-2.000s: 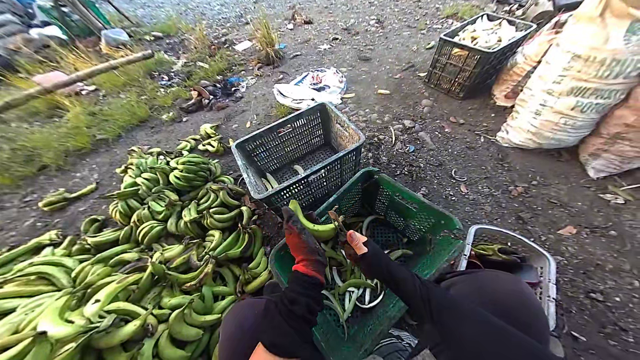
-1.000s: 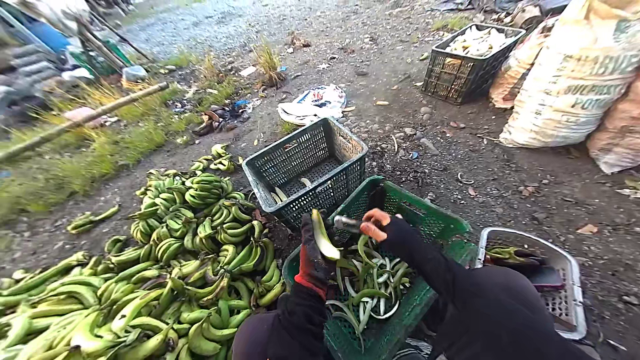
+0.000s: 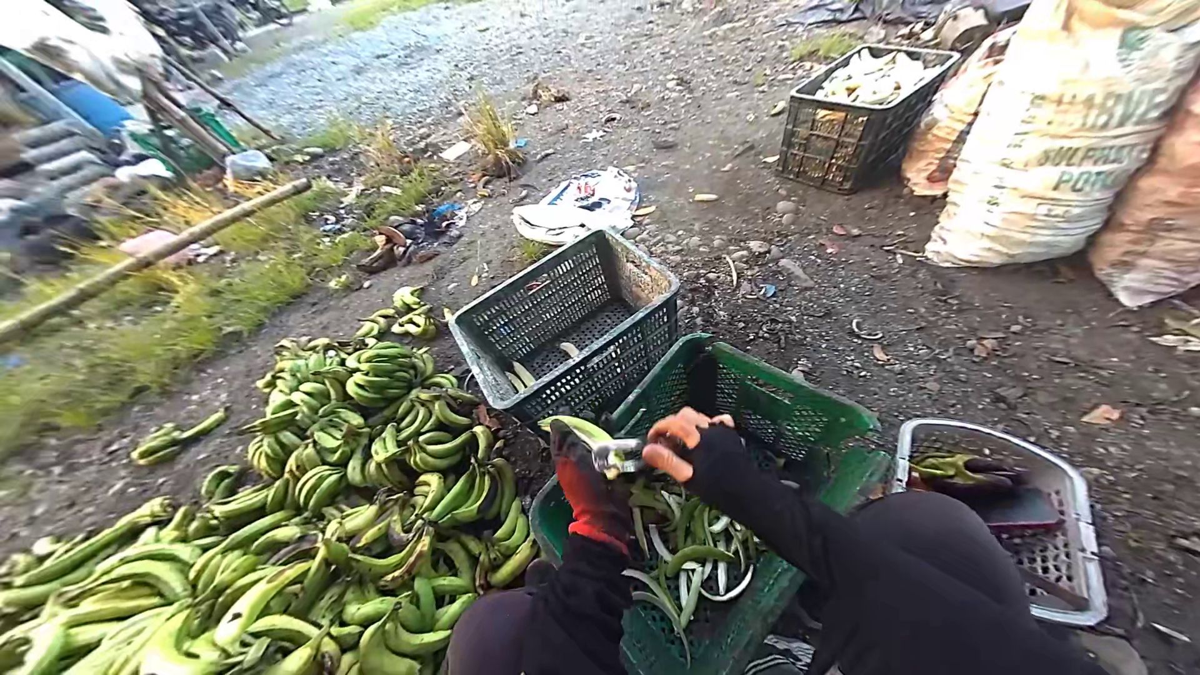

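My left hand point(image 3: 592, 492), in a black and red glove, grips a green plantain point(image 3: 579, 430) above the near left part of a green plastic crate point(image 3: 750, 614). My right hand point(image 3: 686, 441), its fingers bare, holds a metal peeler point(image 3: 620, 457) against the plantain's right side. Peel strips point(image 3: 698, 553) lie heaped in the green crate below both hands. Beyond it stands a dark grey crate point(image 3: 572, 323) with a few pale peeled pieces point(image 3: 521, 377) on its floor.
A large heap of green plantains point(image 3: 319, 525) spreads on the left. At the right is a white-rimmed basket point(image 3: 1087, 525) with dark items. Farther off stand a black crate point(image 3: 825, 141) of pale pieces and full woven sacks point(image 3: 1027, 169). A pole point(image 3: 159, 253) lies at the left.
My right hand with the peeler has come in against the plantain, from a little apart one second ago. The plantain in my left hand, upright then, now tilts sideways.
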